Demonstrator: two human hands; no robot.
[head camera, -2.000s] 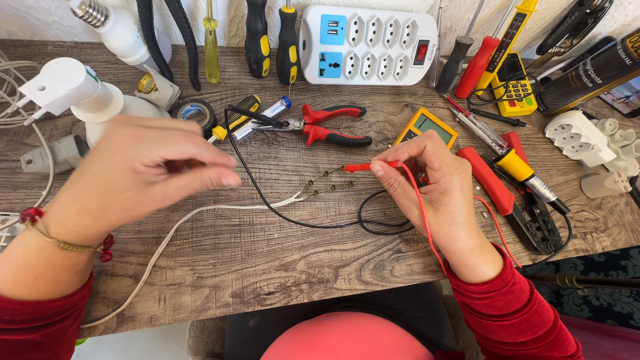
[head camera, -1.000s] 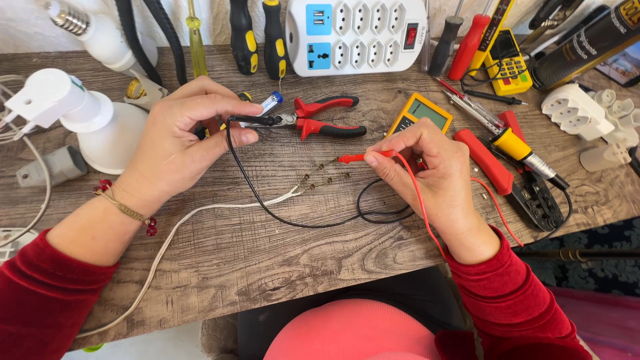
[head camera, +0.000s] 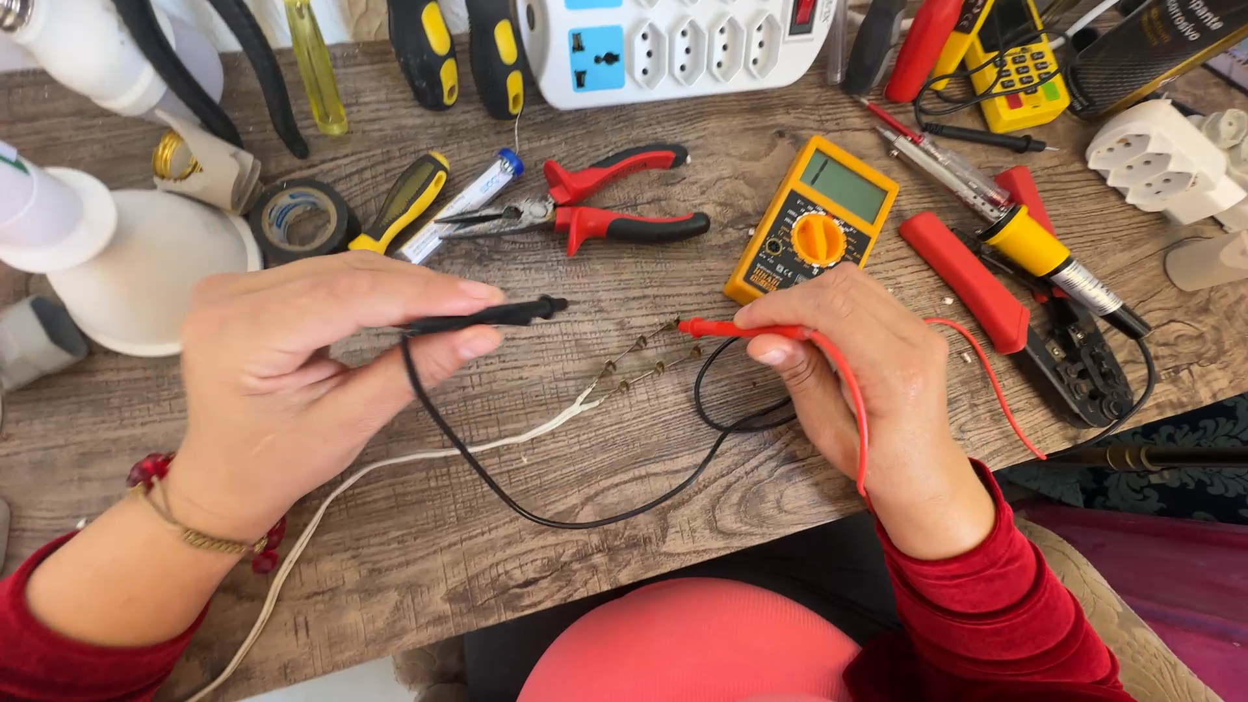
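Between thumb and fingers my left hand (head camera: 302, 361) grips a black multimeter probe (head camera: 487, 317), pointing right above the wood table. My right hand (head camera: 858, 366) pinches a red multimeter probe (head camera: 746, 330); its tip is at the upper of two bare, coiled wire ends (head camera: 634, 353), though contact cannot be told. These ends fork from a white two-core cable (head camera: 468, 444) lying on the wood. A yellow digital multimeter (head camera: 817, 219) lies just beyond my right hand, partly covered by it. The black lead (head camera: 585, 525) loops below the wires.
Red-handled long-nose pliers (head camera: 624, 210), a yellow-black screwdriver (head camera: 405, 200) and black tape (head camera: 302, 219) lie beyond my left hand. A white power strip (head camera: 682, 49) is at the back. To the right are a soldering iron (head camera: 1024, 234), a crimping tool (head camera: 1072, 361) and a socket adapter (head camera: 1160, 156).
My left hand was empty two seconds ago, then at the black probe by the pliers; now it holds that probe nearer the wires. My right hand keeps the red probe at the wire end.
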